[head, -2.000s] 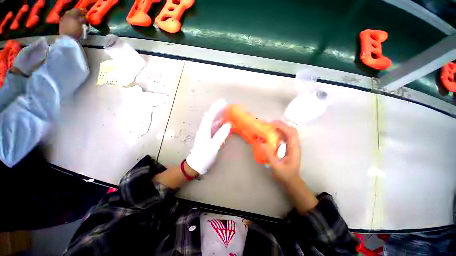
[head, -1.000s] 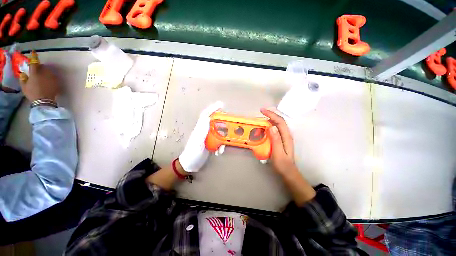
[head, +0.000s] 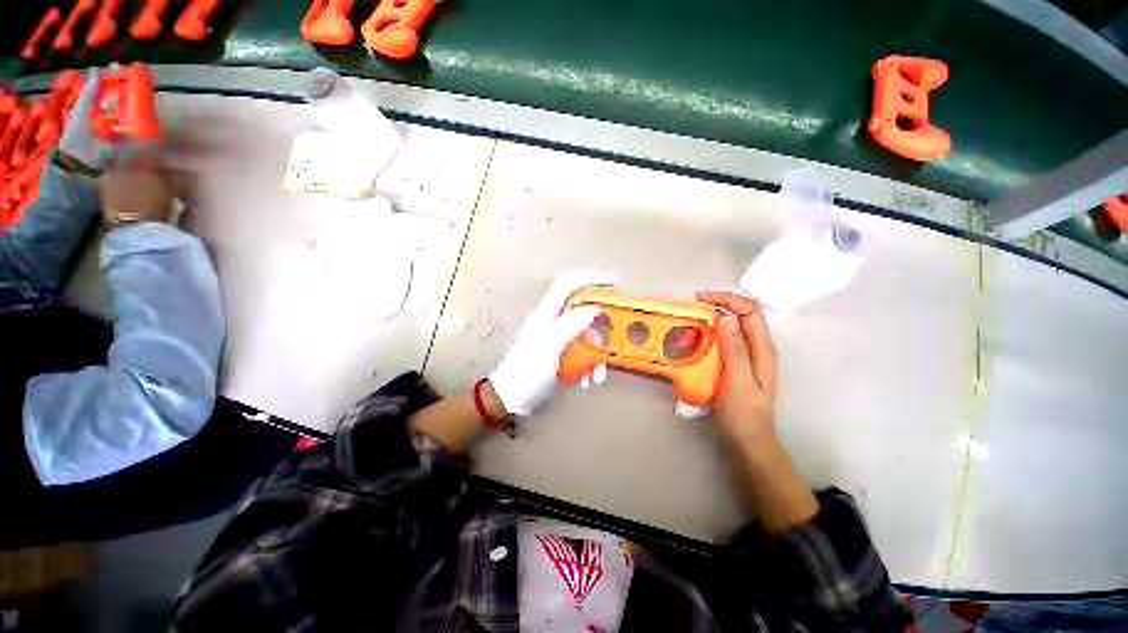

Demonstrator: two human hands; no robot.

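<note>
An orange controller grip shell (head: pixel 638 335) is held level above the bench, its round openings facing me. My left hand (head: pixel 544 350), in a white glove, grips the shell's left end, with the thumb over its front. My right hand (head: pixel 746 367), bare, holds the shell's right end, fingers along the top corner and side. A small bit of white cloth (head: pixel 692 409) shows below the right handle, by my right hand; most of it is hidden.
A green conveyor (head: pixel 643 87) carries orange shells beyond the whitish bench (head: pixel 854 433). A translucent bottle (head: pixel 810 266) stands ahead right; another bottle (head: pixel 356 118) is at left, by a yellowish pad (head: pixel 324 171). A neighbour's arm (head: pixel 161 334) and piled shells (head: pixel 27 136) are far left. A metal bar crosses at right.
Since two seconds ago the shell has turned from slanted to level, front towards me. Since one second ago my left thumb has come over its front. The neighbour's hands have moved and hold a shell up.
</note>
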